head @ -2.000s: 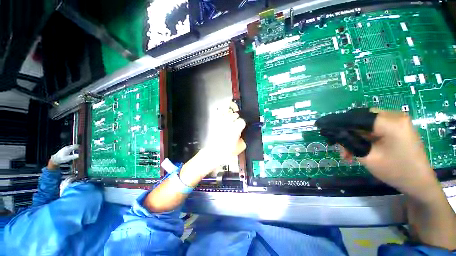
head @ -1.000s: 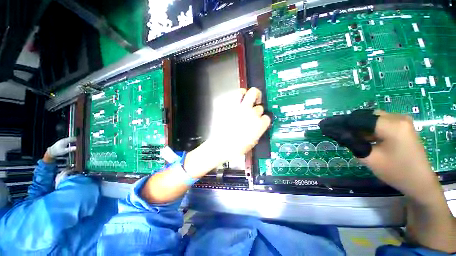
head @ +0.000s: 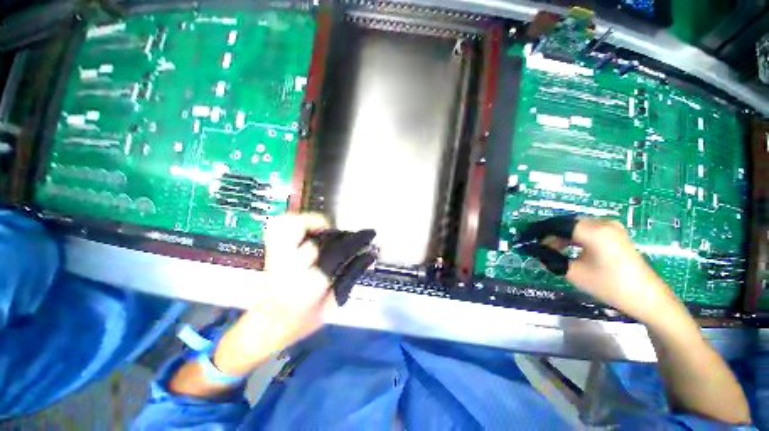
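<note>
A large green circuit board (head: pixel 582 160) lies in a black carrier (head: pixel 540 295) at the right. My right hand (head: pixel 594 257), with black finger coverings, is over its near left part, fingertips close together near the round outlines; whether it holds a part is hidden. My left hand (head: pixel 308 257), also with black-covered fingers, is at the near edge of the gap between two carriers, beside the left carrier's reddish-brown crossbar (head: pixel 312 109). Its fingers are bent together; something small and light may show at the tips, but it is too blurred to tell.
A second green board (head: pixel 185 109) lies in a carrier at the left. A shiny metal plate (head: pixel 392 143) shows between the carriers. A silver rail (head: pixel 438 318) runs along the front, another along the back. A blue sleeve (head: pixel 25 278) of another person is at the left.
The view has turned and shifted. My left hand has moved from the right board's left edge down to the near side of the gap. My right hand has moved toward the right board's near left corner.
</note>
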